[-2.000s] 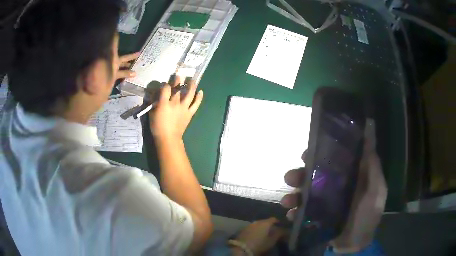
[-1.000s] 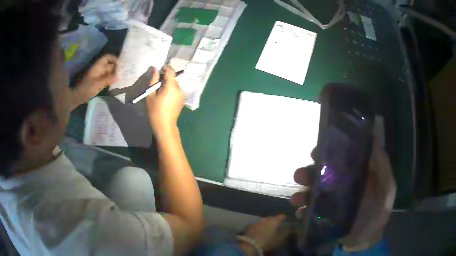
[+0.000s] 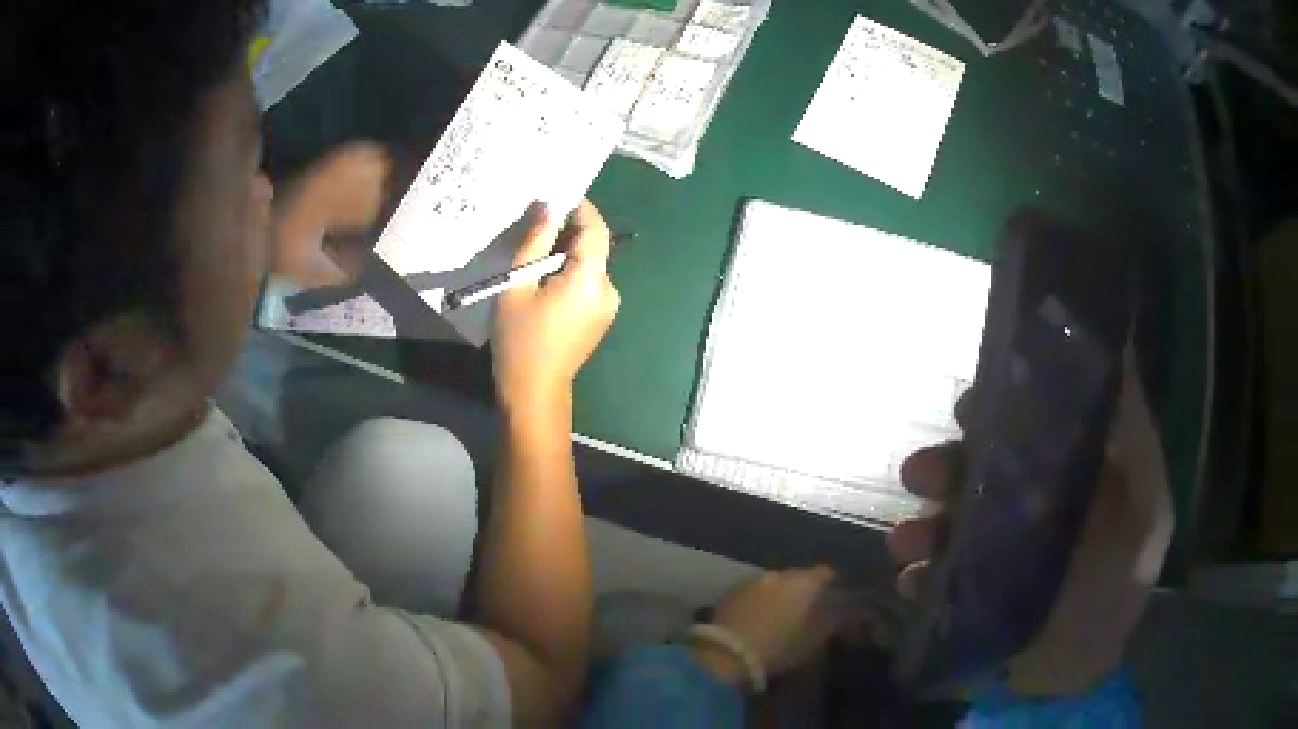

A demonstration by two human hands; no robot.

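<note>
A smartphone (image 3: 1032, 456) with a dark screen stands tilted at the right, held in my right hand (image 3: 1125, 556), whose fingertips wrap its left edge. My left hand (image 3: 776, 627), with a pale bead bracelet and blue sleeve, is low at the bottom centre, below the table edge; its fingers run into shadow, and I cannot tell if it holds anything. A flat pale tray (image 3: 840, 356), glared white, lies on the green tabletop (image 3: 634, 356) left of the phone, which overlaps its right side in view.
A seated person in white (image 3: 271, 598) at left has a pen (image 3: 501, 282) in one hand by a written sheet (image 3: 491, 171). Bagged trays (image 3: 666, 86) lie behind it. A loose list sheet (image 3: 883, 103) and white strap (image 3: 989, 32) lie at the far side.
The view has shifted, so table items sit further right and up. The person's written sheet has moved right, partly over the bagged trays. My right hand still holds the phone.
</note>
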